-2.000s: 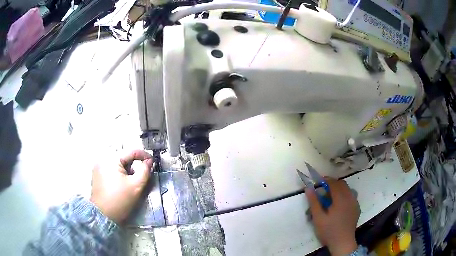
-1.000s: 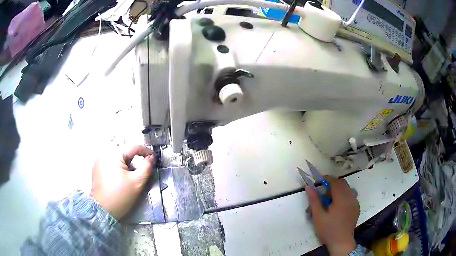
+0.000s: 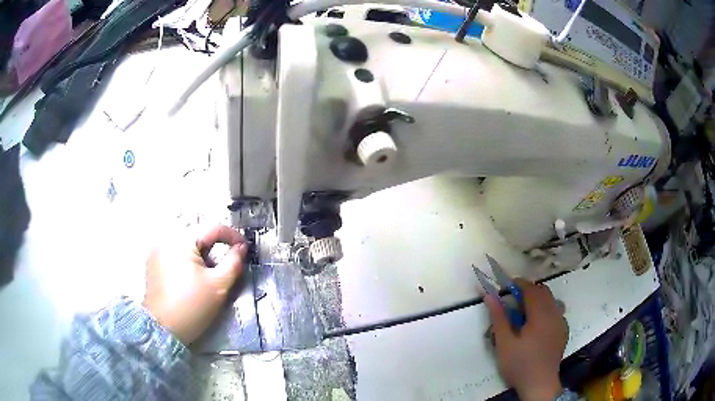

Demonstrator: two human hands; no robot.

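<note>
The cream JUKI sewing machine stands across the view. My left hand is at the needle area, thumb and forefinger tips together beside the presser foot; whether they pinch a thread is too small to tell. The metal needle plate lies just right of that hand. My right hand rests on the table front and holds thread snips with blue handles, their pointed blades apart and directed away from me.
Dark fabric pieces and a pink piece lie at the back left. The control panel is behind the machine. White cloth is at the right, with a yellow object at the lower right.
The machine has shifted slightly right in the view. My left hand stays at the needle area, and my right hand still holds the snips, with little movement.
</note>
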